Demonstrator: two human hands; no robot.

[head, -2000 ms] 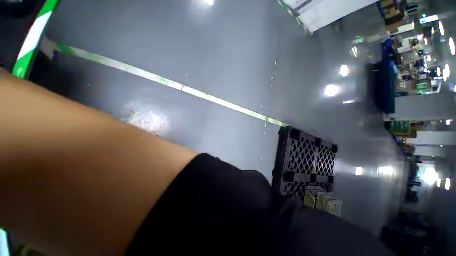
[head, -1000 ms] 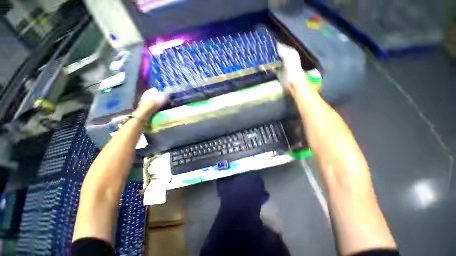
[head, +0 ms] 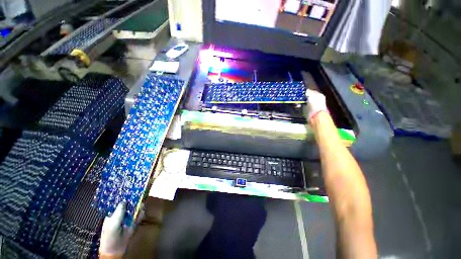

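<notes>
My left hand, in a white glove, holds the near end of a long blue circuit board panel. That panel extends up and away over the left side of the machine. My right hand, also in a white glove, is at the right end of a second blue panel in the machine opening. Its fingers are closed around that end, partly hidden by the glove. Pink and red light shines at the opening's left side.
Stacks of panels stand at the left. A black keyboard lies on the shelf below the padded front edge. A red emergency button is at right, a monitor above, a conveyor far left.
The view has steadied on the machine. My left hand has left the machine and now holds a separate panel at lower left. My right hand remains at the panel in the opening.
</notes>
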